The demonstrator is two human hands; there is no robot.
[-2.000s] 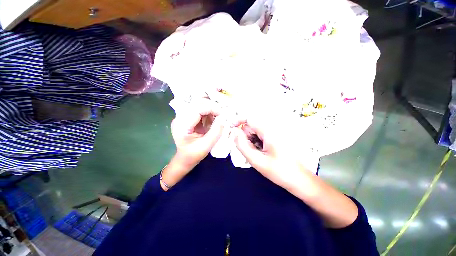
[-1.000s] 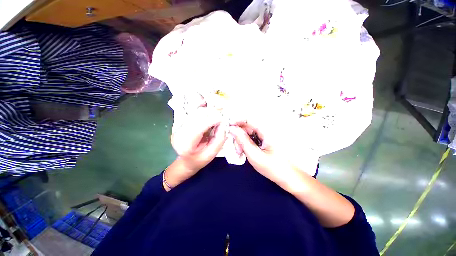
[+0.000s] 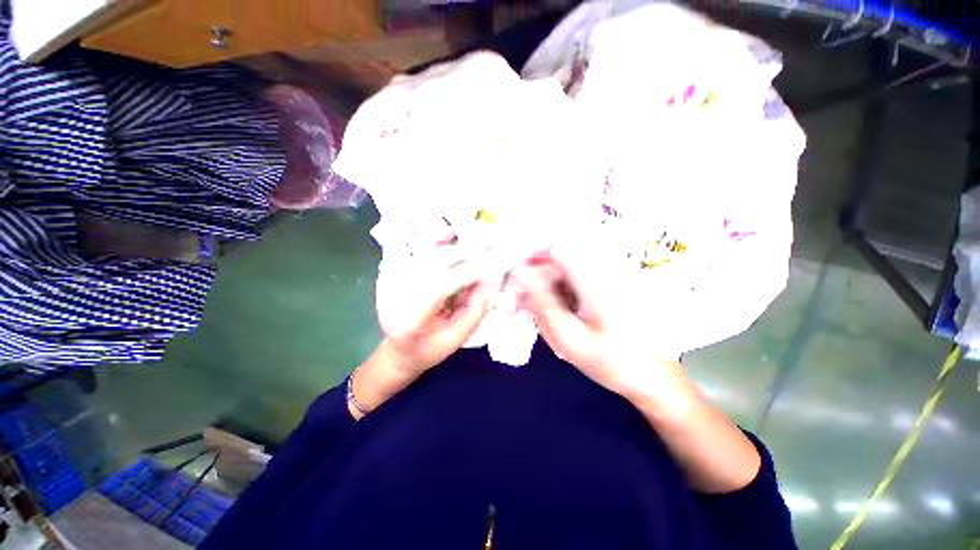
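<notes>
A white floral garment (image 3: 559, 172) fills my lap, strongly overexposed, with scattered pink, yellow and purple flowers. My left hand (image 3: 438, 322) pinches the garment's near edge with thumb and fingertips. My right hand (image 3: 570, 320) pinches the same edge just beside it, the fingertips of both hands nearly touching. A short end of white cloth hangs below the fingertips. A dark shape shows inside my right hand's curled fingers, too blurred to name. The seam or thread between the fingertips is too bright to make out.
Striped navy and white garments (image 3: 140, 161) hang at the left, beside a pink plastic-lined bin (image 3: 306, 145). A wooden drawer (image 3: 242, 38) is at the upper left. Blue crates (image 3: 161, 496) stand at the lower left. A blue rail with hooks (image 3: 913, 30) is at the upper right. A yellow floor line (image 3: 903, 457) runs at the right.
The view has shifted slightly, so the drawer and blue rail show more. My hands have stayed at the garment's near edge, and my right fingers are a little more raised and blurred.
</notes>
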